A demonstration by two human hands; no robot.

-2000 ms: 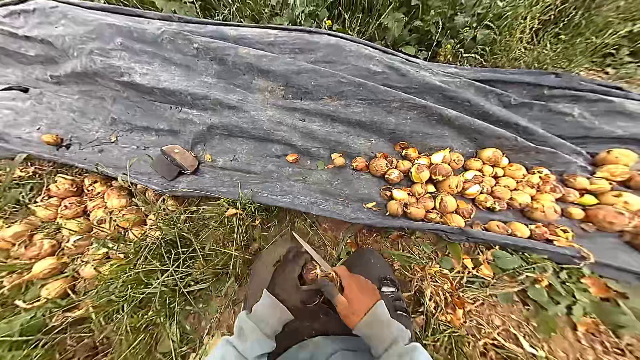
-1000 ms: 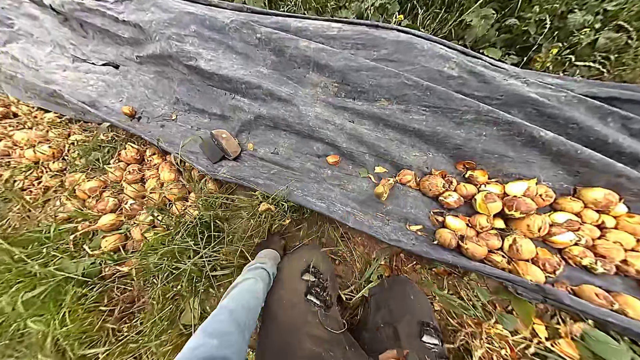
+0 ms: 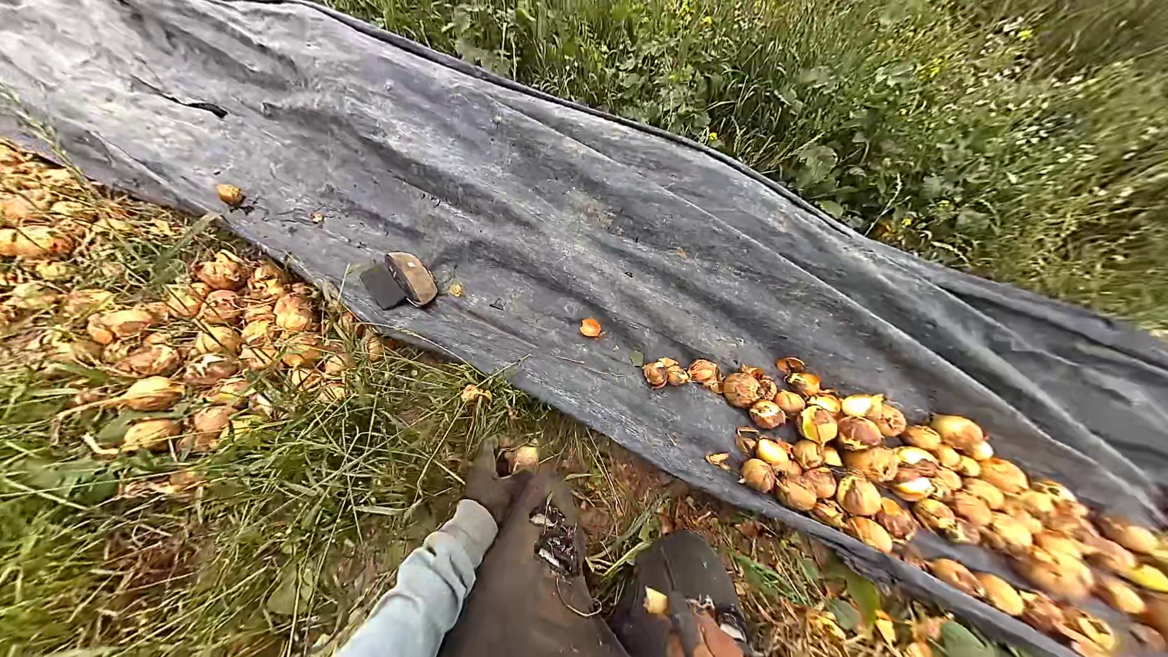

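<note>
My left hand, in a dark glove, is low beside my left knee with its fingers curled around an onion, whose pale side shows. Of my right hand, only an orange-brown part shows at the bottom edge, over the dark trouser leg. A small pale piece lies or is held near it; whether these fingers grip anything is hidden. Many loose onions lie on the dark fabric sheet ahead and to the right. More onions lie heaped on the grass at the left.
A brown object with a dark flap rests near the sheet's close edge. A single onion and an orange onion piece lie apart on the sheet. Tall grass and weeds border the far side.
My hands were together around an onion and a knife; they are now apart, the left one beside my knee, an onion now visible in it. The knife is no longer seen. The view has shifted.
</note>
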